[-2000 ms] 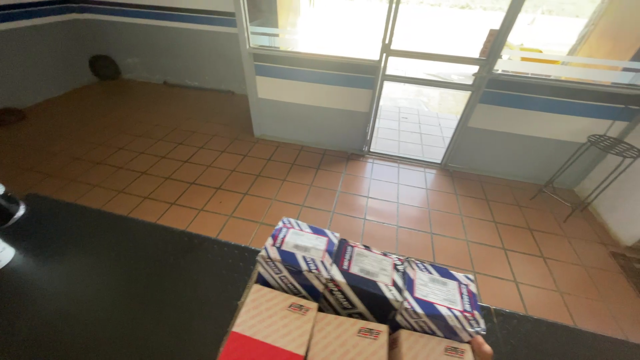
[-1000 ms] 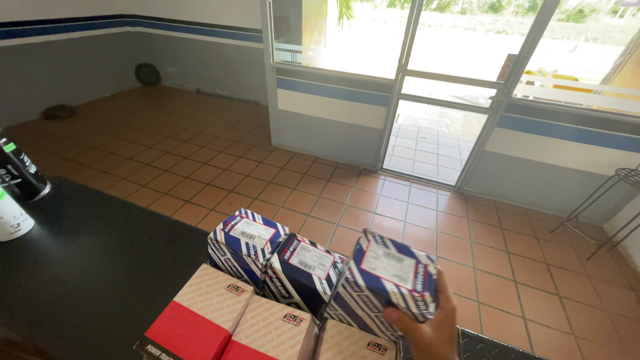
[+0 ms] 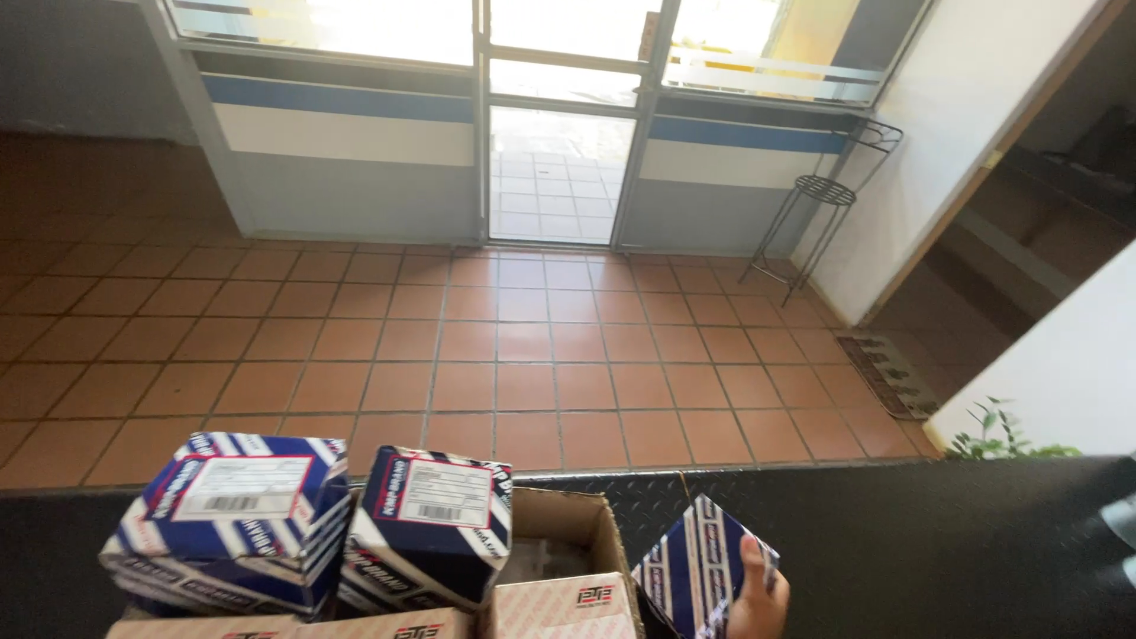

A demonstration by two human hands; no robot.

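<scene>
My right hand (image 3: 761, 595) grips a blue-and-white striped KMP Brand cardboard box (image 3: 692, 568), tilted, just right of an open brown carton (image 3: 612, 541). Two more striped boxes stand in or over the carton's far side: a larger one at the left (image 3: 306, 524) and a narrower one beside it (image 3: 435, 568), both with white labels on top. Nearer me are several pale PTP boxes (image 3: 559, 603), cut off by the lower edge. Some clear plastic shows inside the carton, behind the pale box at the right. My left hand is out of view.
The carton rests on a black counter with a diamond-plate surface (image 3: 887, 532). Beyond its far edge lie a tiled floor (image 3: 497, 355), a glass door (image 3: 555, 177) and a metal plant stand (image 3: 825, 191). A leafy plant (image 3: 1003, 435) and whitish objects (image 3: 1120, 519) are at the right.
My right hand has lifted the right-hand striped box out of the row and moved it to the right of the carton, leaving a gap there. The view has swung right.
</scene>
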